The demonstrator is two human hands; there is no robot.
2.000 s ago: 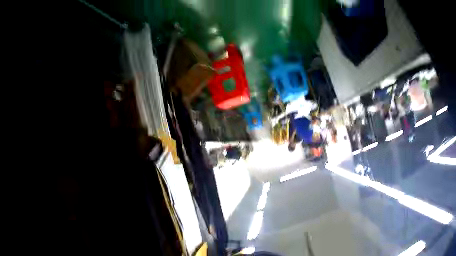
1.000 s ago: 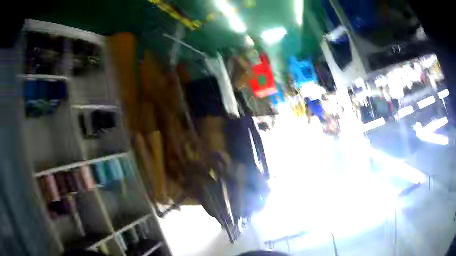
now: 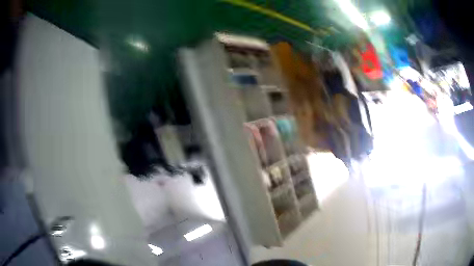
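No hand is in view. The picture is upside down and blurred. A pale door or cabinet panel (image 3: 67, 130) stands at the left, with a shiny metal handle (image 3: 62, 227) at its lower left. Right of it is a doorway opening, with dark shapes inside. A pale shelf unit (image 3: 226, 140) stands at the centre, with folded or rolled pink, teal and blue items in its compartments. Brown card patterns (image 3: 301, 93) hang just right of the shelf.
The green floor (image 3: 150, 21) with a yellow line (image 3: 275, 15) runs along the top. Dark hanging pieces (image 3: 353, 124) are right of the patterns. A red plastic stool (image 3: 370, 62) and a blurred blue shape are at the upper right. Bright glare fills the right side.
The view has swung left. The shelf, patterns and red stool have shifted right in the picture, and the pale panel and doorway have come into view at the left.
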